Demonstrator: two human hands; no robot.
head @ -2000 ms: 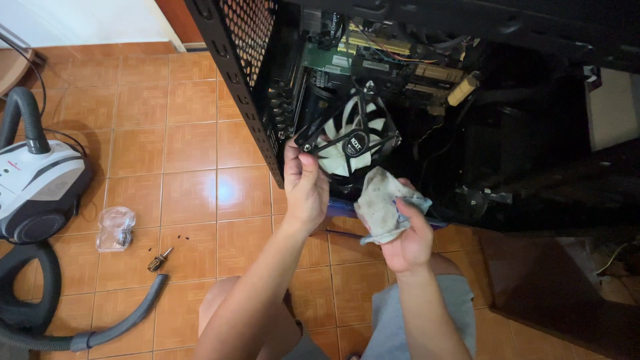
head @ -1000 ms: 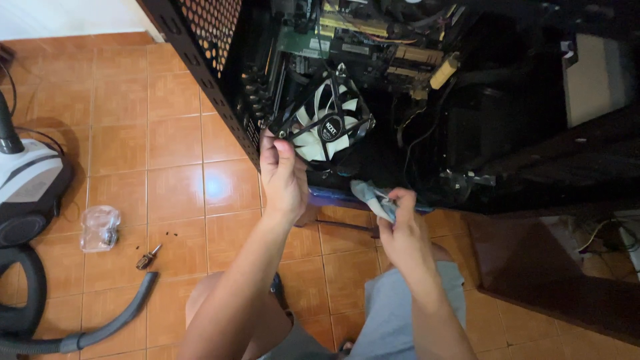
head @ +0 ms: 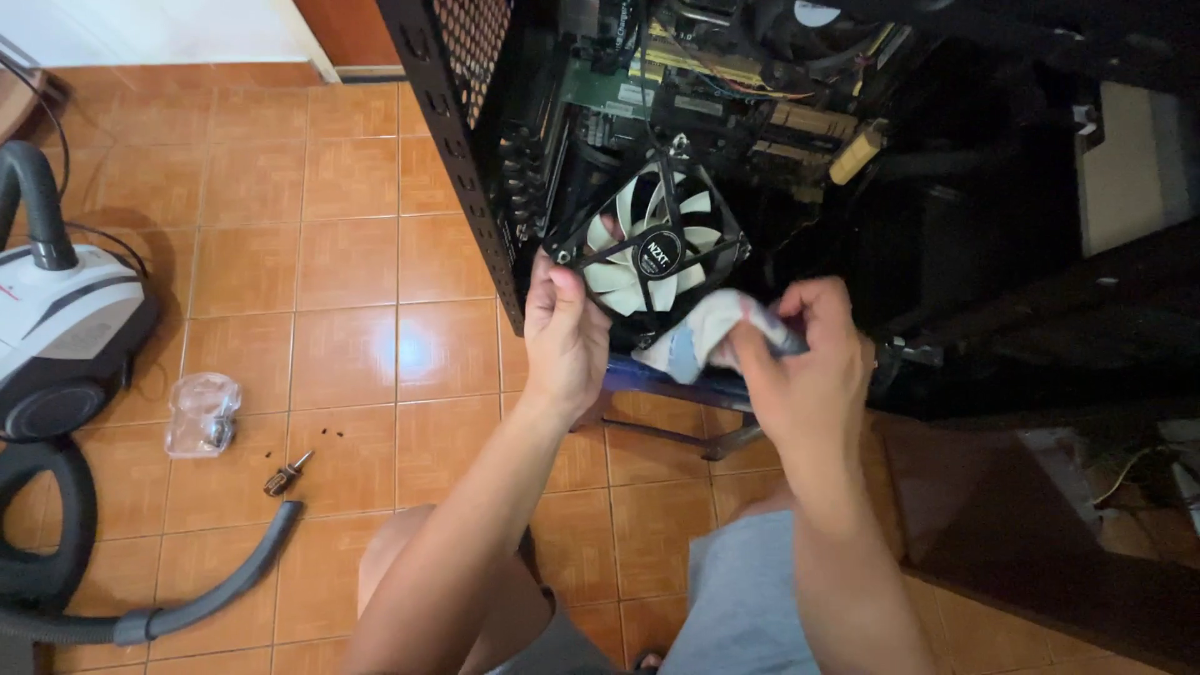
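An NZXT computer case fan (head: 656, 251) with white blades and a black frame is tilted in front of the open computer case (head: 469, 187). My left hand (head: 567, 337) grips the fan by its left corner. In my right hand (head: 814, 366) is a crumpled pale cloth (head: 698, 333), held just below the fan's lower right side; whether it touches the frame I cannot tell. Behind the fan, the motherboard (head: 600, 84) and a CPU cooler fan (head: 816, 28) show inside the case.
On the tiled floor at left are a vacuum cleaner (head: 70, 328), its hose (head: 216, 591), a clear plastic container (head: 202, 415), a stubby screwdriver (head: 288, 474) and several small screws (head: 333, 433). A blue-edged stool (head: 675, 380) is under the case. A dark wooden furniture piece (head: 994, 506) stands at right.
My right hand has brought the cloth up toward the fan, from lower beside the case edge a second ago. My left hand still holds the fan.
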